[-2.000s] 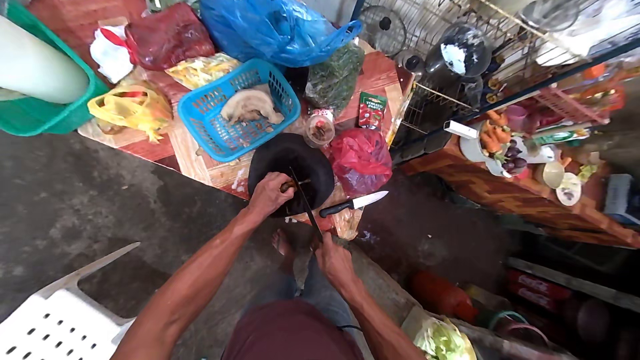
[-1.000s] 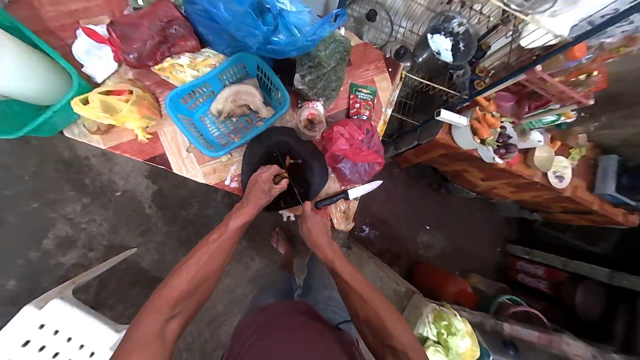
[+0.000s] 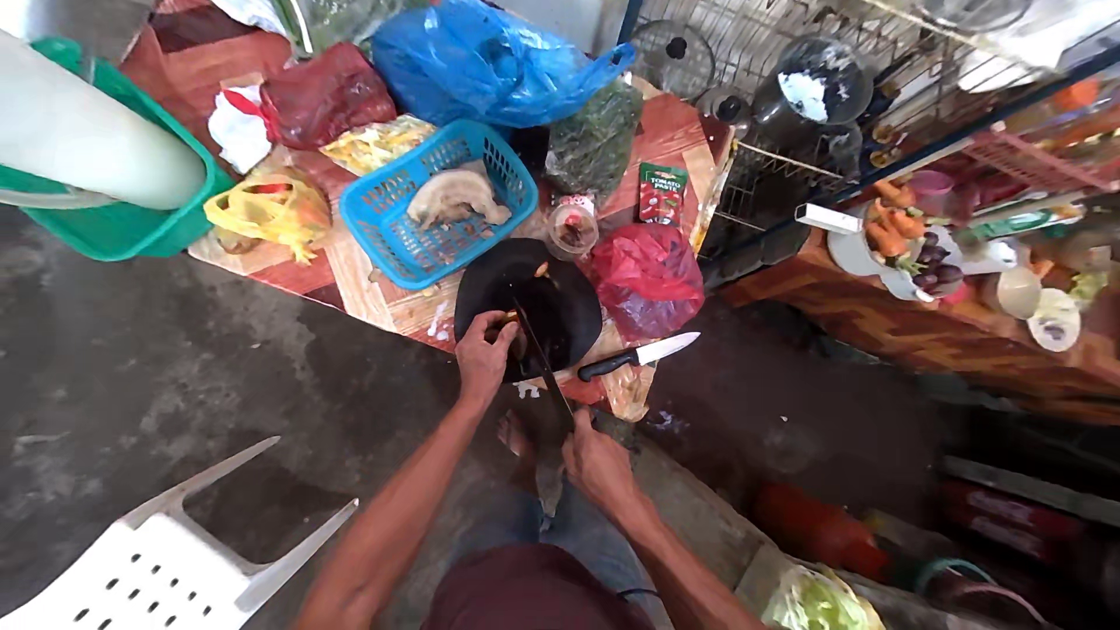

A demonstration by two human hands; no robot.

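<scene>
A round black board or shallow pan (image 3: 573, 306) lies at the table's near corner. Over its left part my left hand (image 3: 484, 354) pinches a small brownish piece of food (image 3: 511, 317). My right hand (image 3: 599, 459) grips the handle end of a dark-bladed knife (image 3: 541, 359), whose blade slants up across the black surface beside my left fingers. Another small orange-brown piece (image 3: 542, 269) lies near the far rim. A second knife with a black handle and bright blade (image 3: 667, 347) rests on the table to the right. Behind stands a blue plastic basket (image 3: 385, 254) holding a pale piece of meat (image 3: 459, 197).
Right of the board sit a pink plastic bag (image 3: 649, 280), a small clear container (image 3: 573, 229) and a tomato paste pouch (image 3: 662, 192). Blue (image 3: 499, 70) and yellow (image 3: 276, 210) bags lie behind and left. A white plastic chair (image 3: 157, 577) stands lower left, a wire rack (image 3: 761, 166) at right.
My right hand and its knife have shifted against the black surface, the blade now lying across it beside my left fingers. My left hand still holds food at the left side.
</scene>
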